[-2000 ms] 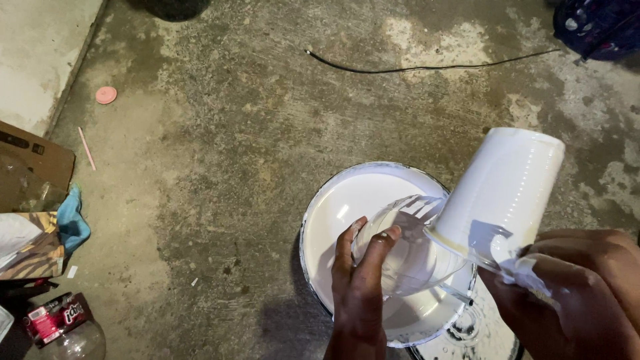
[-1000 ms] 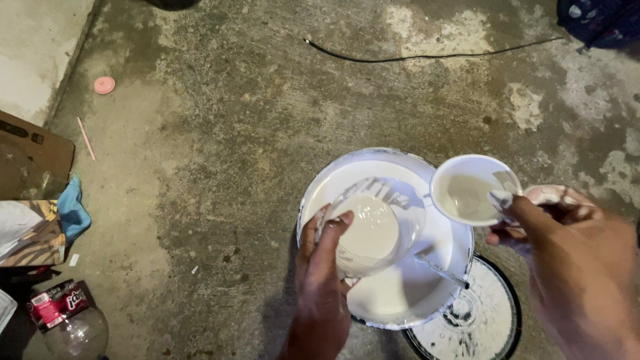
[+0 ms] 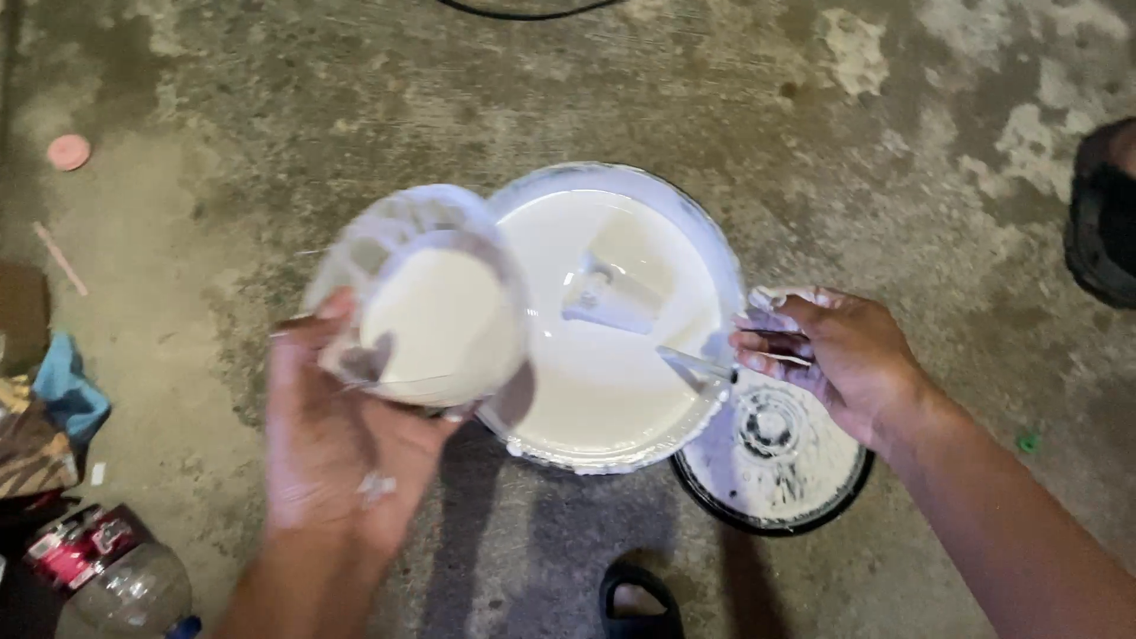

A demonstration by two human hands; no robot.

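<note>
My left hand [image 3: 355, 417] holds a clear plastic container [image 3: 426, 213] with white paint in it, over the left rim of a large bucket [image 3: 621, 457]. White paint [image 3: 577, 390] fills much of the bucket. A white cup [image 3: 612, 297] lies on its side in that paint, partly sunk. A paint-coated stick or handle [image 3: 697, 362] leans at the bucket's right rim. Just right of the rim is my right hand [image 3: 808, 346], its fingers smeared with white and apart, holding nothing. Below it a round paint-smeared lid [image 3: 772, 444] with a black edge lies on the floor.
On the concrete floor at left lie a pink disc [image 3: 69, 153], a thin pink stick [image 3: 60, 257], a blue cloth [image 3: 71, 390] and a clear plastic bottle [image 3: 133, 595]. A sandalled foot [image 3: 639, 603] shows at the bottom. A dark object [image 3: 1105, 213] stands at the right edge.
The white cup, in my right hand before, now lies in the bucket's paint; that hand has let it go. My left hand has moved the container left, toward the bucket's rim. The view has shifted.
</note>
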